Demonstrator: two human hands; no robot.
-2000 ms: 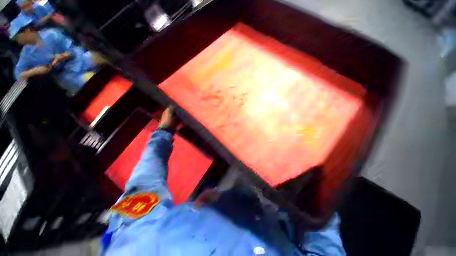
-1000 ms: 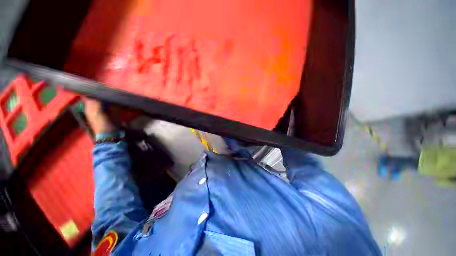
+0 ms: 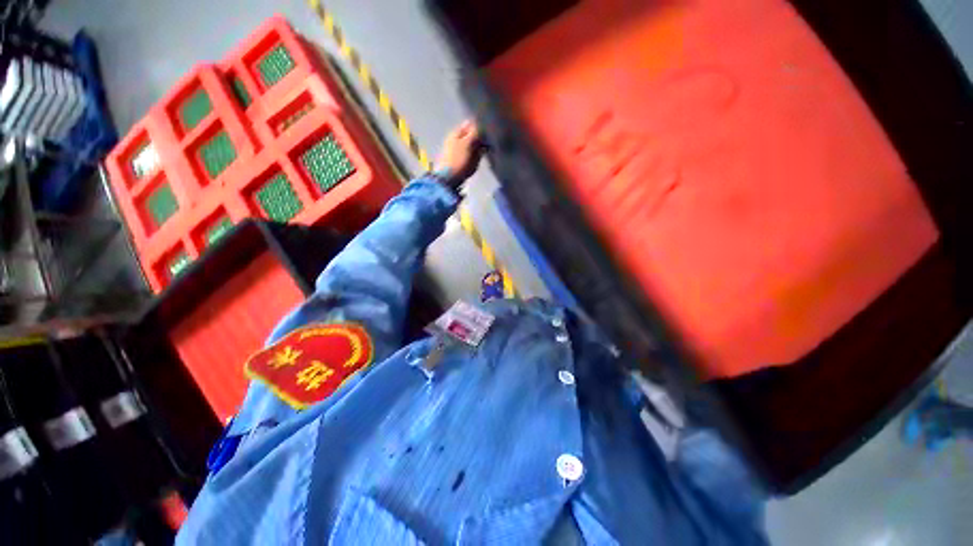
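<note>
A large black tote with a flat red-orange sheet inside fills the upper right, tilted in view and close in front of my body. My left hand is at the tote's near left side wall and grips it; the fingertips are partly hidden by the tote. My right sleeve shows blurred below the tote, but my right hand is hidden behind or under it.
Red trays with green boards stand low at upper left. Another black tote with red inside is left of my arm, above dark totes with white labels. Yellow-black tape crosses the grey floor. A rack stands far left.
The held tote has swung from the upper left and middle to the upper right. My left hand has moved right with it. The red trays and floor tape now show more fully.
</note>
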